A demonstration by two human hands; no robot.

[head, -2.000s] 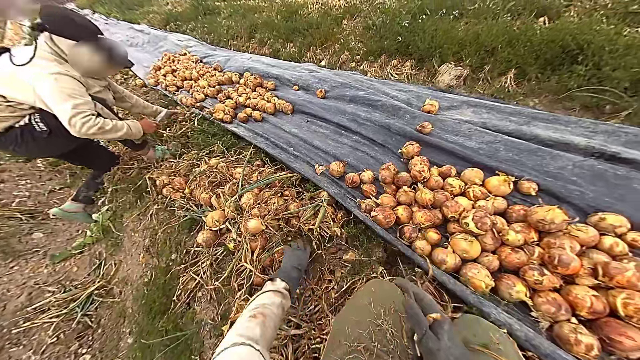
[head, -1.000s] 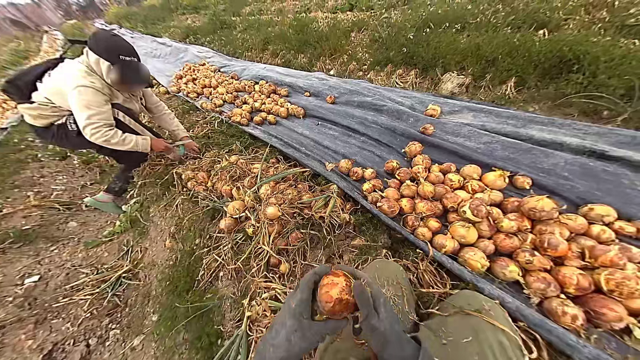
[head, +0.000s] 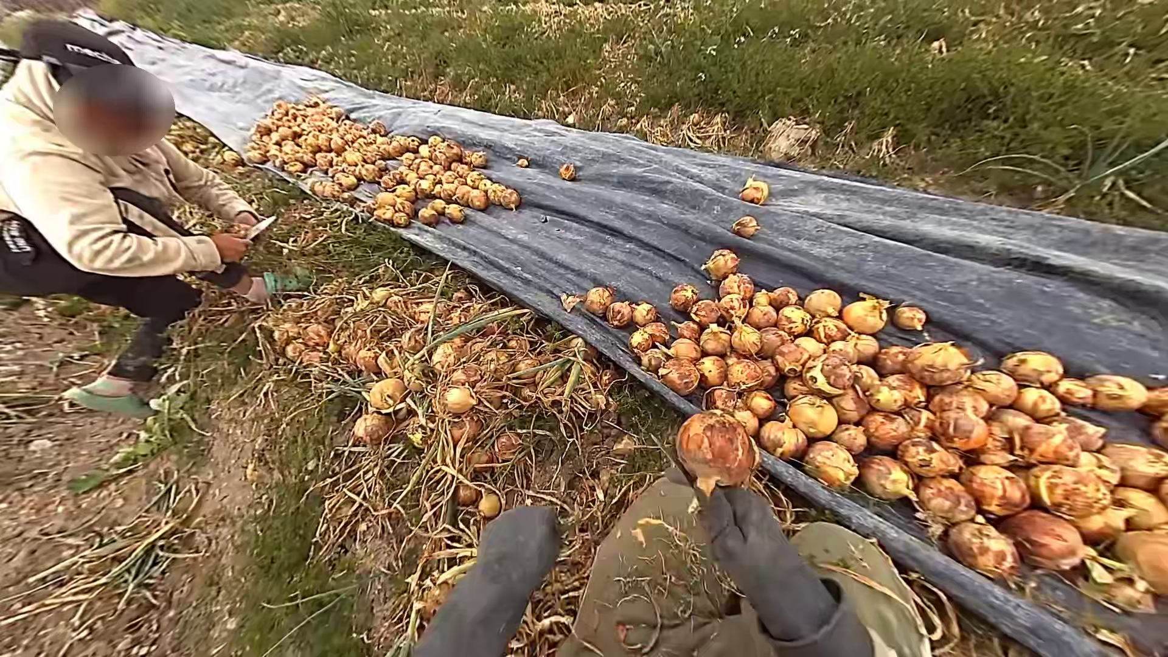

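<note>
Both my hands wear dark grey gloves. My right hand (head: 748,538) grips a reddish-brown onion (head: 717,449) by its lower end, above my right knee. The onion is beside the edge of the dark fabric sheet (head: 630,228). My left hand (head: 520,543) is to the left, over dry stalks, with its fingers curled; whether anything is inside cannot be seen. A heap of trimmed onions (head: 812,415) lies on the sheet at the right. Left of the sheet, untrimmed onions with dry tops (head: 458,399) lie on the ground.
At the left a person (head: 100,182) crouches, holding a knife (head: 260,227) near the other hand. Another onion pile (head: 338,151) covers the far part of the sheet. Loose onions lie between the piles. Grass (head: 821,73) borders the sheet's far side.
Two seconds ago my left hand reached into the dry stalks; one second ago both hands held an onion. Now my hands are apart, with the onion in my right hand by the sheet.
</note>
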